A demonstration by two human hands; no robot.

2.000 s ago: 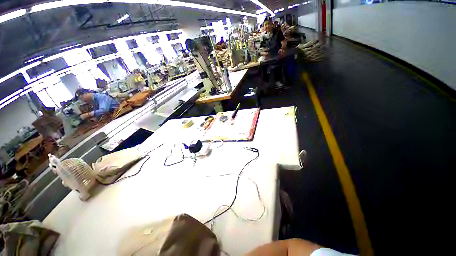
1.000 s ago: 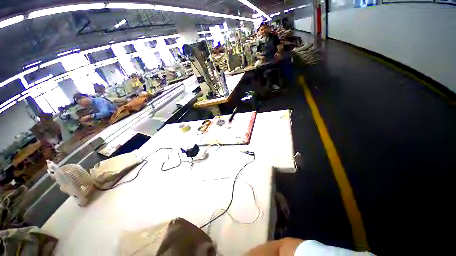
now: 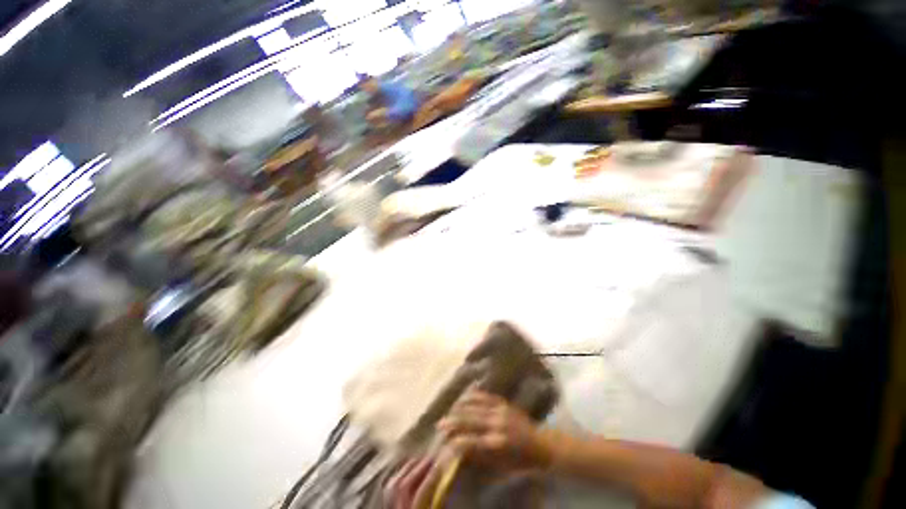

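Note:
A beige and brown cloth bag [image 3: 407, 383] lies at the near side of the white table [image 3: 616, 308]. The frame is blurred by motion. My right hand [image 3: 487, 427] comes in from the lower right and is closed on the bag's cloth. My left hand [image 3: 409, 482] is partly seen at the bottom, beside the right, with its fingers on the bag. A narrow yellow strip [image 3: 445, 482] shows between the hands. No tool can be made out.
A pale red-edged board [image 3: 666, 179] and a dark adapter [image 3: 551, 212] lie on the far side. A blurred white fan [image 3: 358, 207] stands at the table's far left edge. Heaped cloth [image 3: 258, 298] is at left. A person in blue [image 3: 397, 99] is far back.
The view has swung left and down, shifting the table items right and up. Both hands now show on the bag; before, only a forearm was visible at the bottom edge.

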